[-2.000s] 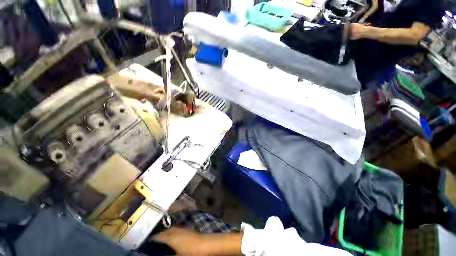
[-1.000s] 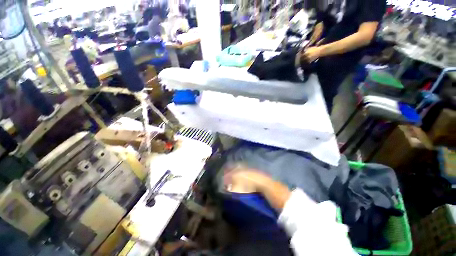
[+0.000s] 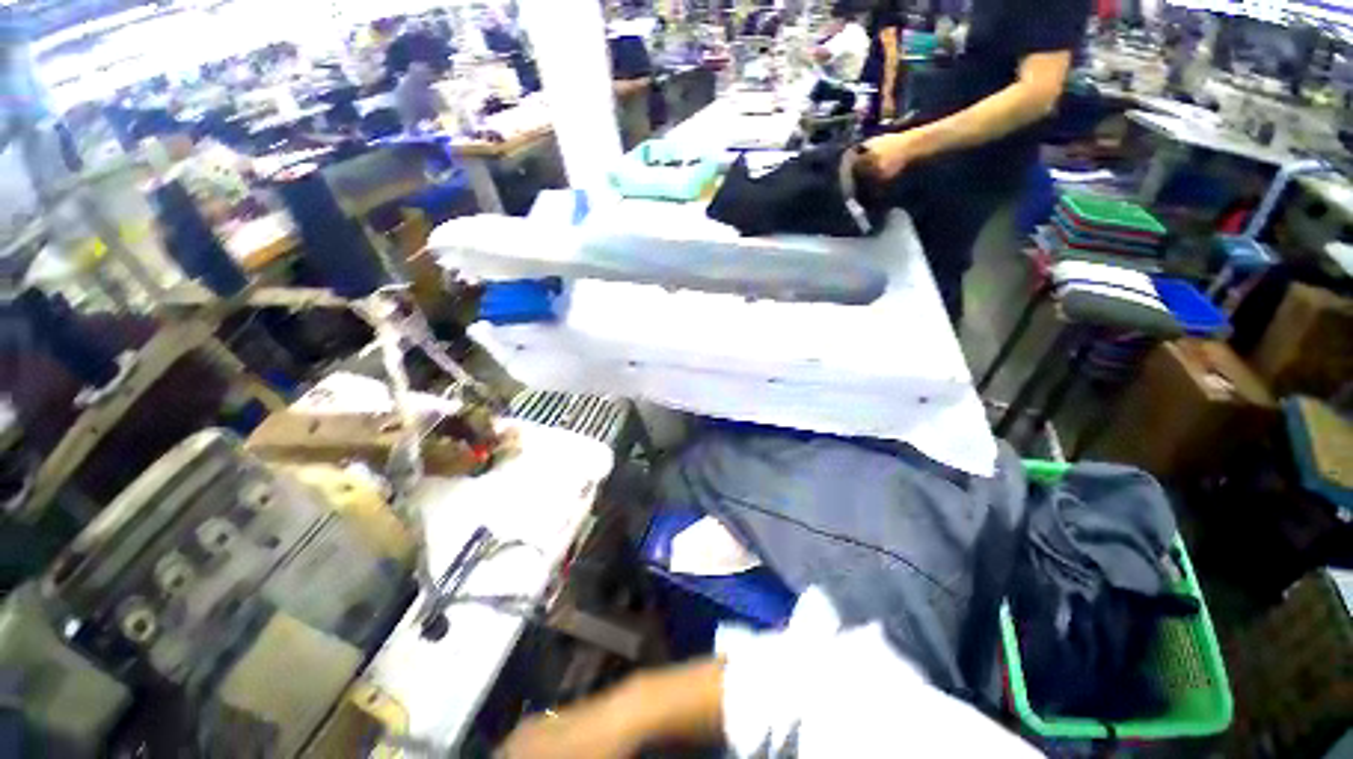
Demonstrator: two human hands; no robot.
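My right hand is blurred at the bottom edge, in front of the machine table; its fingers are unclear and partly cut off. My left hand is out of the picture. A blue-grey garment piece with a dark seam line drapes over the blue bin, right of the machine. A white piece lies at the bin. The cream, worn overlock machine stands at lower left with a row of round dials. A slim metal tool lies on its white table.
A green basket at lower right holds dark grey cloth. A white board-like table with a long grey pad spans the middle. Beyond it a person handles black cloth. Cardboard boxes and stacked trays stand at right.
The view has tilted up, so the machine sits lower. My right hand went from the table edge to the grey cloth at the bin, then back down left to the bottom edge.
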